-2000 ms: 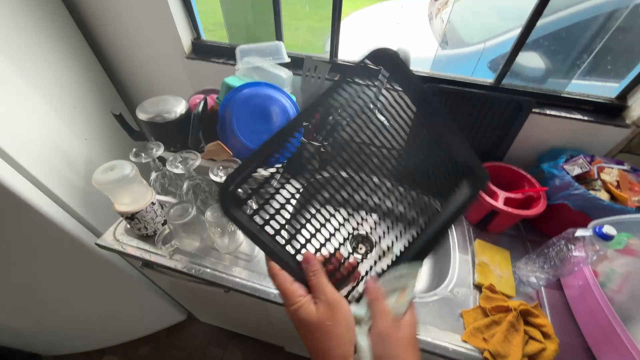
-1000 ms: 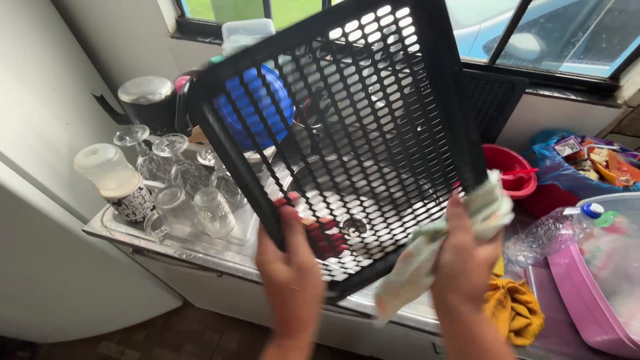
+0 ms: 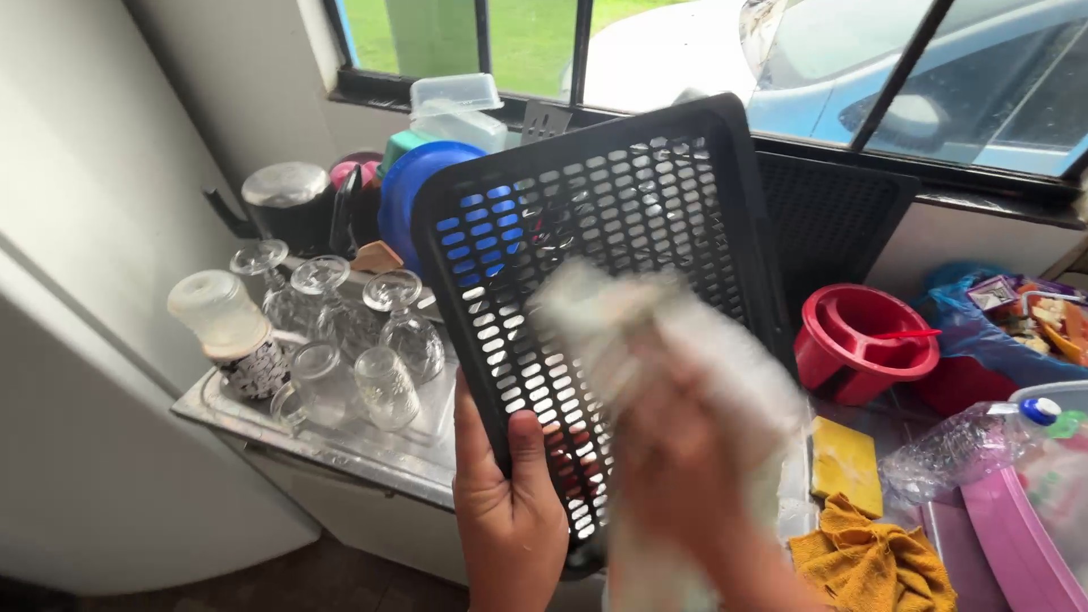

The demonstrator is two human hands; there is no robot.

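Note:
A black perforated plastic tray [image 3: 586, 159] is held up, tilted, over the metal sink counter [image 3: 340, 450]. My left hand [image 3: 510, 501] grips its lower left edge, thumb on the near face and fingers partly hidden behind. My right hand [image 3: 680, 450], blurred, holds a pale cloth [image 3: 731, 365] against or just in front of the tray's face; contact is hard to tell. Behind the tray's left side sits a blue plastic bowl [image 3: 408, 191]. Upside-down stemmed glasses [image 3: 320, 276], a glass mug [image 3: 319, 382] and a glass jar [image 3: 387, 391] stand to the left.
At right are a red cutlery holder [image 3: 850, 365], a yellow sponge [image 3: 846, 463], a mustard cloth [image 3: 875, 561], a clear plastic bottle [image 3: 952, 450], a pink tub [image 3: 1011, 527] and a blue bag of scraps [image 3: 960, 314]. Another black tray [image 3: 833, 212] leans under the window. A lidded pot [image 3: 289, 200] stands back left.
The right hand and cloth have moved from the tray's right edge to over its face. The left hand still grips the tray, whose tilt has changed.

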